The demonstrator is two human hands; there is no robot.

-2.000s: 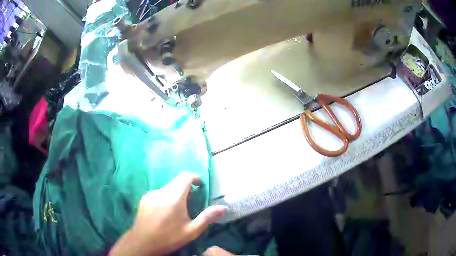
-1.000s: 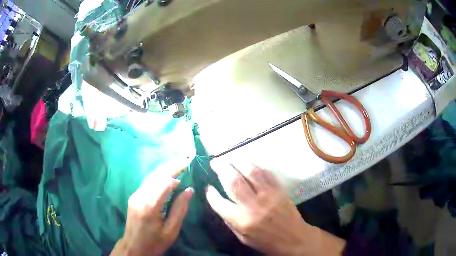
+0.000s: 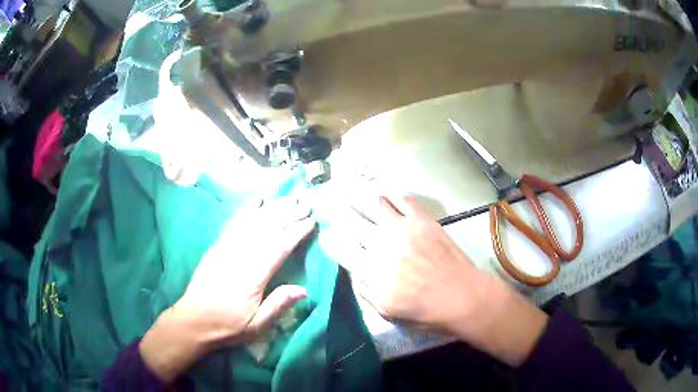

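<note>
A green garment (image 3: 130,230) lies over the left of the machine bed and hangs down at the front, with yellow embroidery at its far left. My left hand (image 3: 245,268) rests on the cloth, fingers towards the presser foot (image 3: 315,170), thumb apart. My right hand (image 3: 406,260) is at the garment's right edge, just below and right of the foot. Its fingertips are on the cloth edge; glare washes out the exact grip. The needle cannot be made out. A small pale patch (image 3: 269,337) shows on the cloth below my left thumb.
The beige sewing machine arm (image 3: 428,57) spans the top. Scissors (image 3: 501,182) with orange-brown handles lie on the bed right of my right hand, blades pointing up-left. A small tray (image 3: 677,142) is at the far right. Crumpled translucent film (image 3: 145,57) is behind the machine head.
Both hands have moved up towards the presser foot, the right one onto the cloth edge. The cloth below now shows folds and the pale patch. The camera view has shifted.
</note>
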